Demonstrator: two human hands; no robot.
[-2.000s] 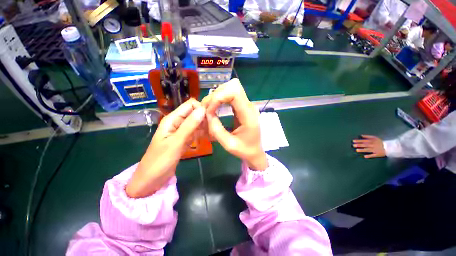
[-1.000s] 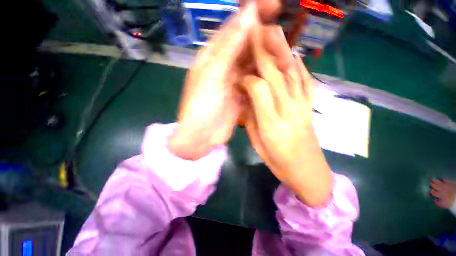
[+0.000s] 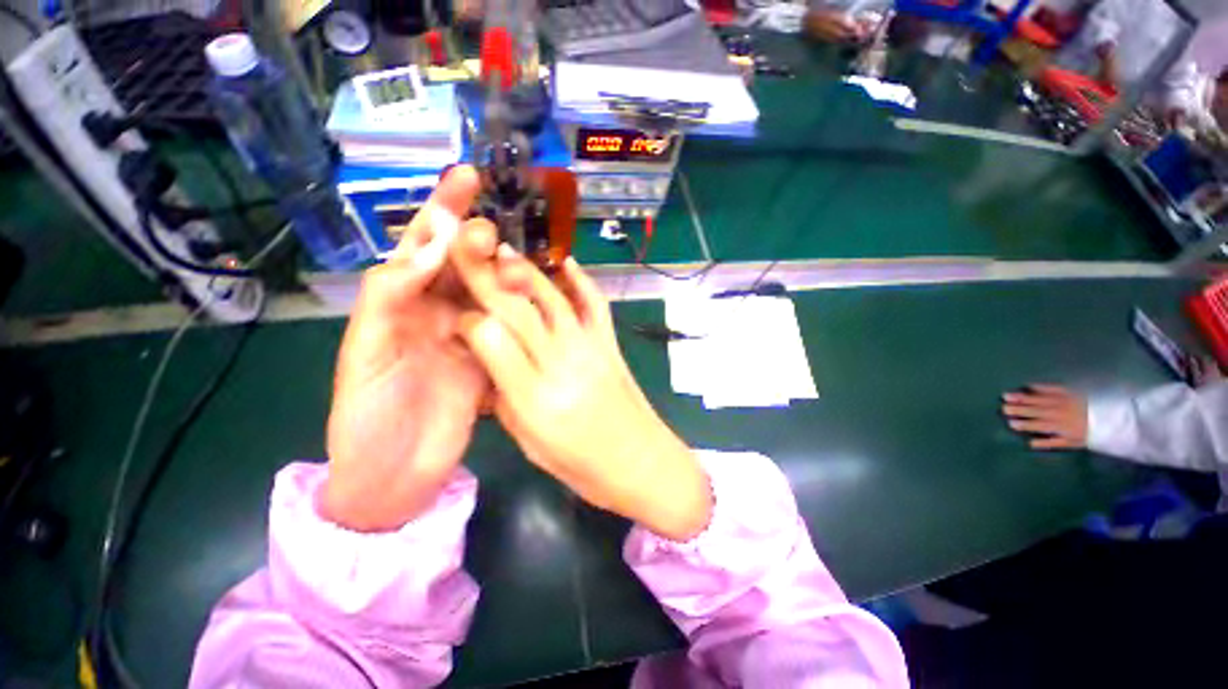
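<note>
My left hand (image 3: 408, 364) is raised palm up at the centre, in front of the orange-red toggle-clamp fixture (image 3: 558, 213). My right hand (image 3: 566, 384) lies across it, its fingers touching the fingers and palm of the left. Both hands are bare, with pink sleeves. No object shows between them; whether something small is held cannot be told. The hands hide the lower part of the fixture. Its red-tipped handle (image 3: 498, 59) points up.
White paper sheets (image 3: 745, 353) lie right of the hands. Behind stand a power supply (image 3: 622, 172), a blue-fronted instrument (image 3: 381, 202) and a bottle (image 3: 290, 155). A power strip (image 3: 115, 175) is at left. A person's hand (image 3: 1046, 416) rests on the mat at right.
The fingertips met two seconds ago; the hands then came together palm to palm, and now the right lies across the left. The view dipped and came back up.
</note>
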